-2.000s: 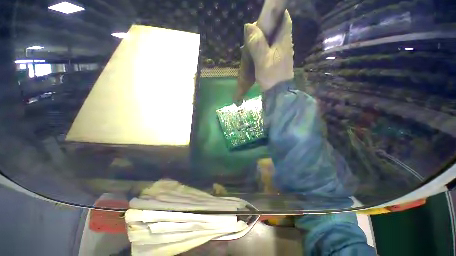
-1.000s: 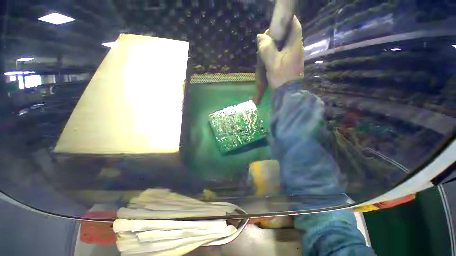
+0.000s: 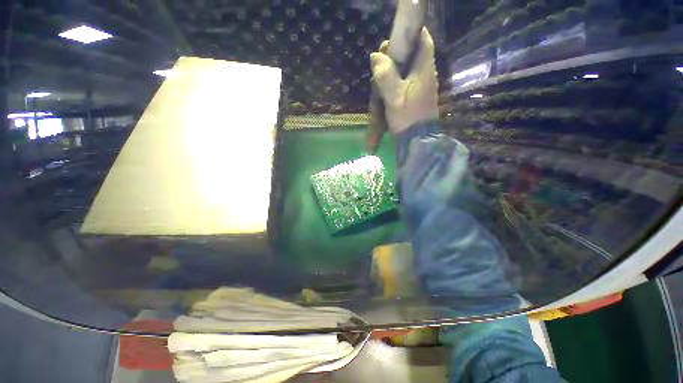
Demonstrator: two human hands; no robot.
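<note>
A small green circuit board (image 3: 353,193) with whitish speckles lies tilted on a green mat (image 3: 307,161) behind the curved window. My right hand (image 3: 406,86), in a pale glove, is raised above and behind the board. It is closed around a pale shaft-like tool (image 3: 407,30), whose darker narrow part (image 3: 376,123) points down to the board's back edge. The light blue sleeve (image 3: 445,209) hides the mat at the right. My left hand is not in view.
A bright cream panel (image 3: 195,149) stands left of the mat. The curved window has reflections. Folded white cloth or gloves (image 3: 255,355) lie at the bottom, near a red pad (image 3: 144,345). A yellow and grey object (image 3: 392,268) is in front of the board. Dark bumpy foam (image 3: 329,52) lines the back.
The view has shifted, moving the panel and board left and down in the picture. The right hand and tool stay near the board's back edge, now a little further left than one second ago.
</note>
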